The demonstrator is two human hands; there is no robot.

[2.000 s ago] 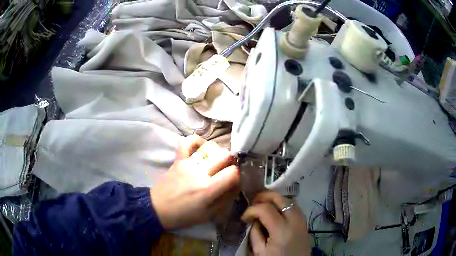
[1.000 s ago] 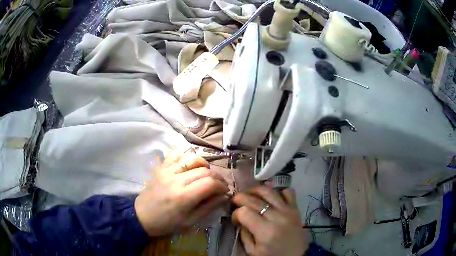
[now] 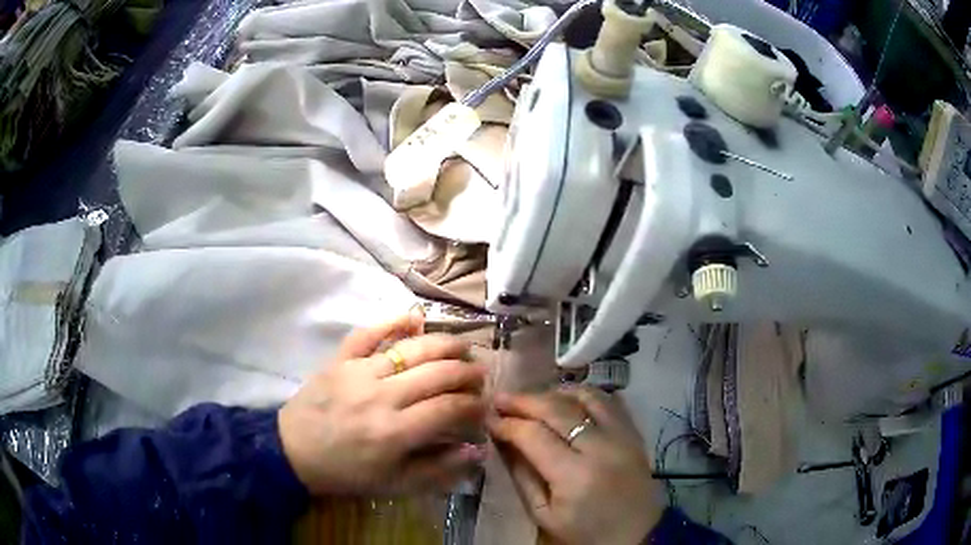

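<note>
A beige strip [image 3: 520, 360] runs from under the presser foot [image 3: 505, 332] of the white sewing machine [image 3: 681, 213] down towards the bottom edge. A light grey garment panel [image 3: 240, 309] lies to the left of the needle. My left hand [image 3: 394, 410], with a yellow ring, rests on the panel beside the strip; its fingers are curled and slightly blurred, and its hold is partly hidden. My right hand [image 3: 575, 458], with a silver ring, holds the strip's edge between thumb and forefinger just in front of the foot. The fingertips of both hands nearly meet.
Rumpled grey and beige pieces [image 3: 319, 117] lie behind the needle, with a pale label [image 3: 431, 154] on them. A folded stack [image 3: 40, 309] is at far left. Spare strips [image 3: 758, 410] lie right of the needle. Olive bundles [image 3: 53, 75] are upper left.
Both hands have moved from close to the needle towards me, and more of the strip shows in front of the foot. My left hand has turned flatter and shifted left.
</note>
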